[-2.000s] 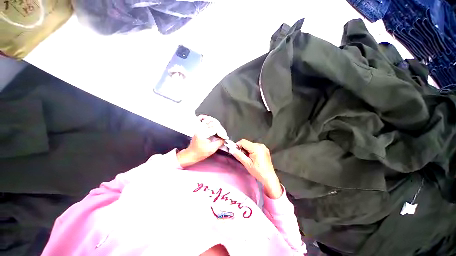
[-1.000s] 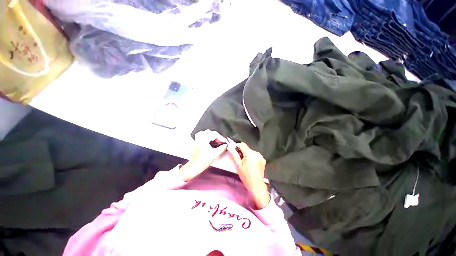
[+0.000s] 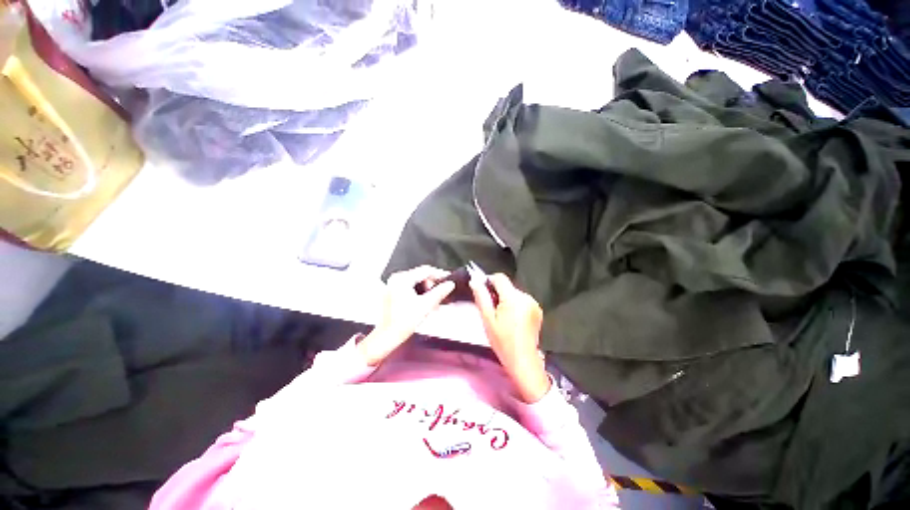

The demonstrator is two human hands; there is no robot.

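Observation:
An olive-green garment (image 3: pixel 659 239) lies heaped on the white tabletop from the middle to the right. My left hand (image 3: pixel 407 304) pinches a small dark piece at the garment's near left corner, close to the table's front edge. My right hand (image 3: pixel 512 319) is beside it, fingers closed around thread snips (image 3: pixel 476 271) of which only the pale tips show. The tips are close to the dark piece. Whether that piece joins the garment is hard to tell. A white tag (image 3: pixel 844 367) hangs by a string on the garment at right.
A smartphone (image 3: pixel 335 224) lies on the white table (image 3: pixel 239 254), beyond my left hand. A clear plastic bag (image 3: pixel 239 90) and a yellow paper bag (image 3: pixel 65 149) are at far left. Folded jeans (image 3: pixel 798 45) are at the far right edge. Dark cloth (image 3: pixel 180 369) lies below the table's near edge.
The camera view has shifted, showing more of the bags and the near edge. My hands have stayed close together; a dark piece and the pale snips tips now show more clearly between them.

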